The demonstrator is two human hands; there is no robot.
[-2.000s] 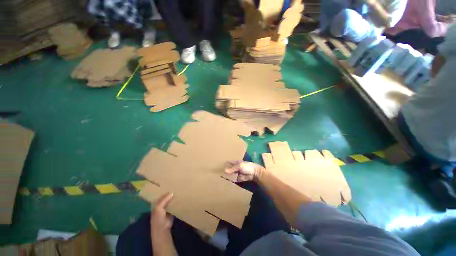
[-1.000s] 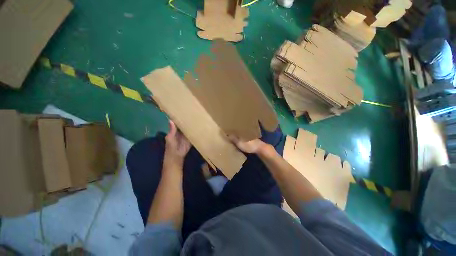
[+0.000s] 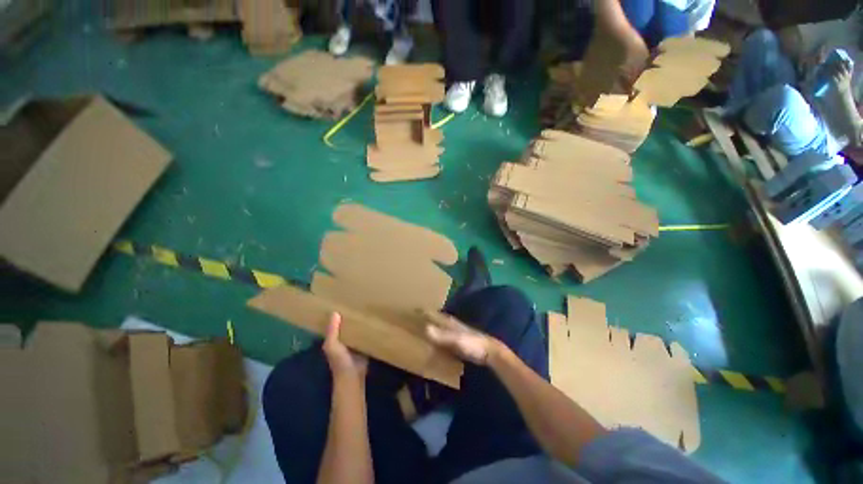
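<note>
A box blank, part-folded [image 3: 383, 260], is held over my lap. Its lid panel with rounded flaps points away from me, and a long strip nearest me stands folded up. My left hand [image 3: 343, 354] holds the near strip from below, thumb on its face. My right hand [image 3: 462, 338] lies against the right part of the board, fingers partly spread; the contact under it is hidden. A flat box blank [image 3: 620, 373] lies on the floor by my right knee.
A thick stack of blanks [image 3: 577, 198] stands ahead right. A part-folded box [image 3: 407, 123] lies ahead. A large carton [image 3: 85, 189] is at left, finished boxes [image 3: 151, 397] on a white sheet at lower left. A pallet [image 3: 804, 274] is at right. People are at the back and right.
The flat blank has been folded, with its near strip raised. Since one second ago the board has tilted lower over my lap, and my right hand has opened somewhat. The view has shifted.
</note>
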